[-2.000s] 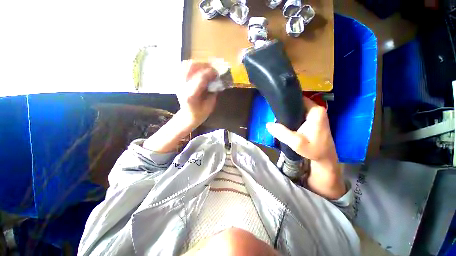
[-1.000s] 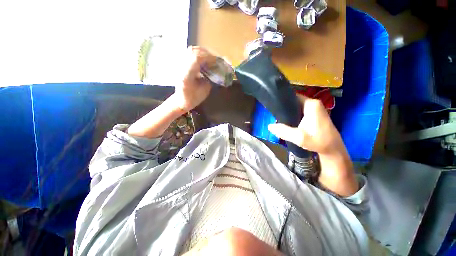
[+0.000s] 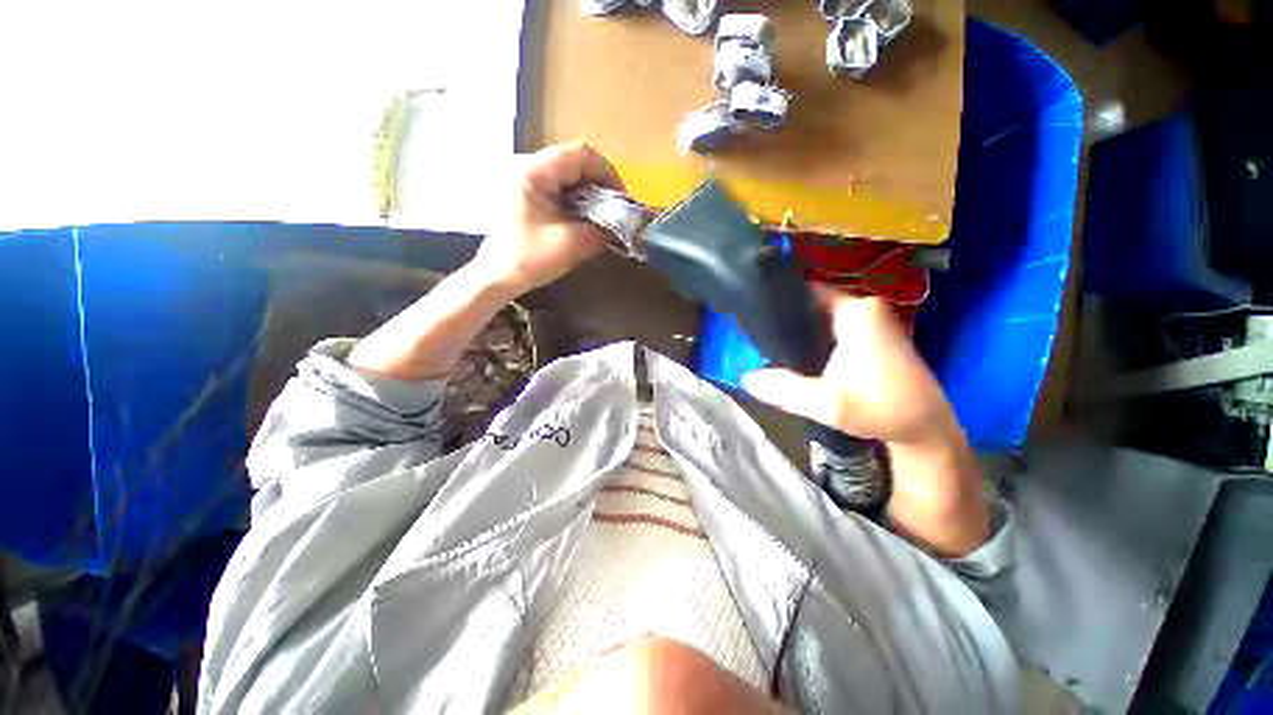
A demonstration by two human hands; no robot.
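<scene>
My left hand [image 3: 559, 224] holds a small grey-white fabric piece [image 3: 612, 214] just off the board's front edge. My right hand [image 3: 887, 370] grips the black curved trimmer [image 3: 740, 273], whose wide head is at the piece, apparently touching it. The trimmer is slightly blurred. Its ribbed sleeve [image 3: 849, 472] shows below my right wrist. Several loose fabric pieces [image 3: 744, 66] lie in a line on the brown board [image 3: 614, 105]. Another group of pieces [image 3: 852, 45] lies to their right, and more are cut off by the top edge of the picture.
A bright white surface with a curved yellowish mark [image 3: 394, 154] is at the left. Blue plastic bins [image 3: 1026, 252] stand to the right and a blue surface [image 3: 154, 377] to the left. A red item [image 3: 859, 270] shows under the board's yellow front edge. A grey sheet [image 3: 1089, 545] lies at the lower right.
The view has shifted slightly. More fabric pieces lie in the middle group than two seconds ago. The trimmer head has moved off the board down to the piece in my left hand.
</scene>
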